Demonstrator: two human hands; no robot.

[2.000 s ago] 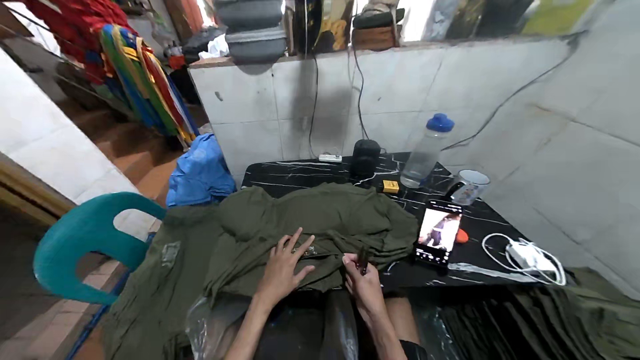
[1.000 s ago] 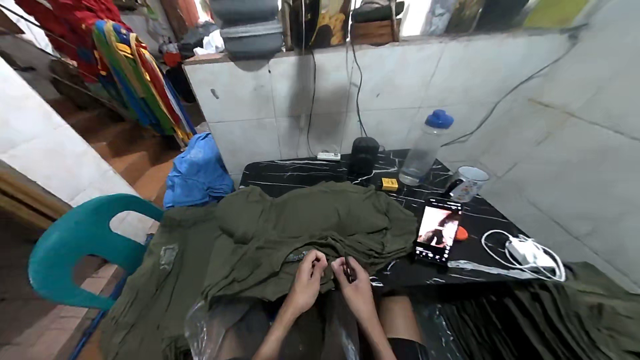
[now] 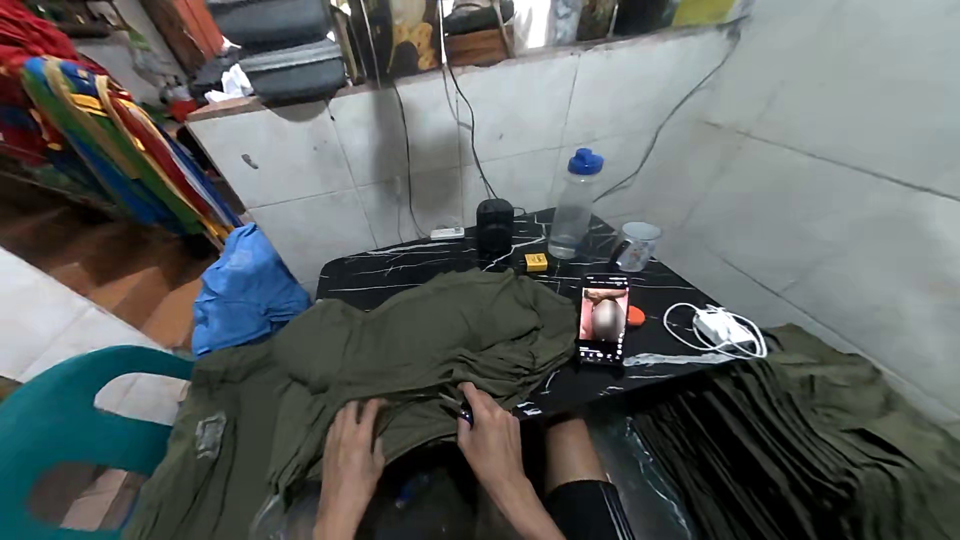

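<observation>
An olive-green garment [image 3: 450,322] lies bunched over the black marble-patterned table [image 3: 375,266] and hangs toward my lap. My left hand [image 3: 352,450] presses on its near folds, fingers partly tucked into the cloth. My right hand [image 3: 487,439] holds a small dark-handled tool [image 3: 466,414], its thin metal tip pointing left over the fabric; its exact kind is hard to tell. A patch with a clear cover [image 3: 210,436] shows on the cloth at the left.
A lit phone [image 3: 603,321], water bottle [image 3: 574,206], glass mug [image 3: 637,246], black cylindrical speaker [image 3: 495,227], yellow box [image 3: 535,262] and white charger cable [image 3: 724,330] are on the table. A green plastic chair [image 3: 67,420] stands left; stacked olive garments [image 3: 787,450] lie right.
My hands, close together a second ago, are now apart; the left has moved left and lies on the cloth. The picture on the phone's screen has changed.
</observation>
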